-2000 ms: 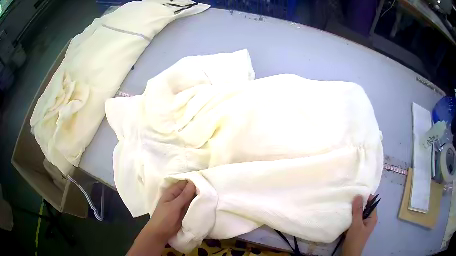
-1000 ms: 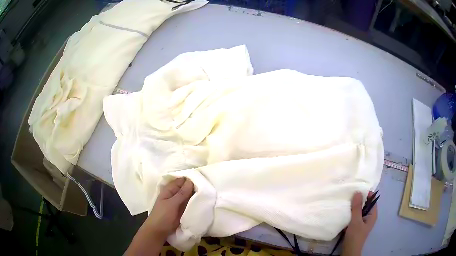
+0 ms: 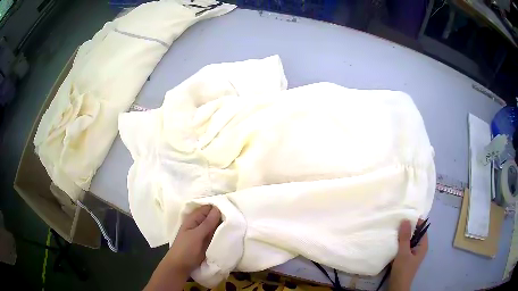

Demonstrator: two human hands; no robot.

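Note:
A large cream garment [image 3: 329, 142] lies bunched on the pale grey table [image 3: 341, 54] in front of me. My left hand [image 3: 196, 236] pinches its edge at the lower left, beside a folded cuff-like part. My right hand [image 3: 408, 253] is at the lower right corner of the garment, with the thumb on the cloth. It holds black thread snips [image 3: 419, 232], whose pointed blades stick out past the fingers. The snips' handles and my fingertips are partly hidden. Black cords [image 3: 331, 274] show below the garment's front edge.
A cream garment pile [image 3: 108, 74] with a grey line lies at the left table edge, above a cardboard carton [image 3: 34, 193]. At the right are a brown board [image 3: 493, 238], a white strip [image 3: 479, 182], a tape roll [image 3: 506, 181] and a blue object [image 3: 504, 120]. A measuring tape [image 3: 450, 189] crosses the table.
The camera view has shifted slightly. Both hands keep about the same places on the garment, and the garment lies as before.

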